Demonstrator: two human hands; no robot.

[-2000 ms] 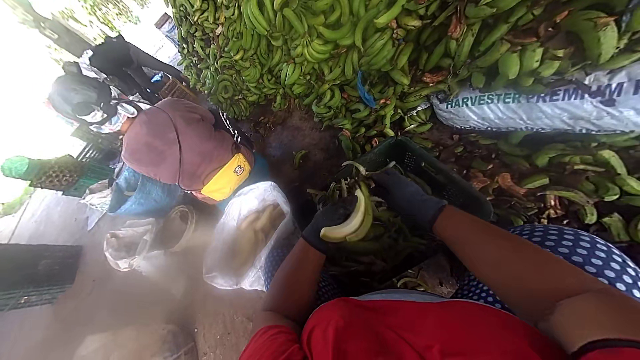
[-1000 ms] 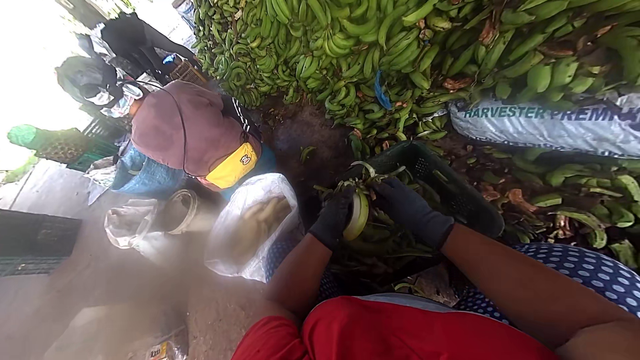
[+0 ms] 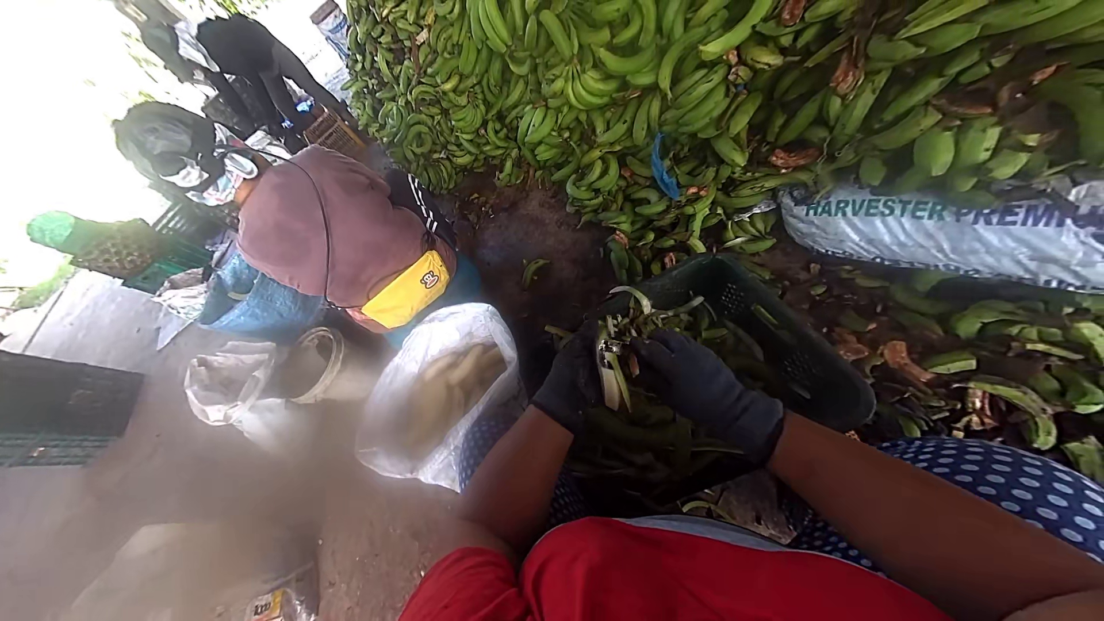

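Observation:
My left hand (image 3: 573, 375), in a dark glove, closes around a partly peeled green banana or plantain (image 3: 614, 375) over a dark green plastic crate (image 3: 828, 388). My right hand (image 3: 694, 384), gloved too, has its fingers at the fruit's right side, among strips of peel (image 3: 638, 302); whether it grips a tool or a strip is too small to tell. Peels and green fruit lie in the crate below. Left of my hands stands an open white plastic sack (image 3: 440, 405) with pale peeled fruit (image 3: 457, 379) inside.
A large heap of green bananas or plantains (image 3: 552, 103) rises ahead. A printed white sack (image 3: 949, 233) lies at the right above scattered peels (image 3: 1009, 397). A co-worker (image 3: 319, 216) with a yellow pouch bends at the left near a blue sack (image 3: 259, 293). A white bucket (image 3: 319, 366) stands nearby.
The pale flesh of the fruit faced the camera two seconds ago; now the fruit is turned and largely hidden between my hands. Both hands stay over the crate.

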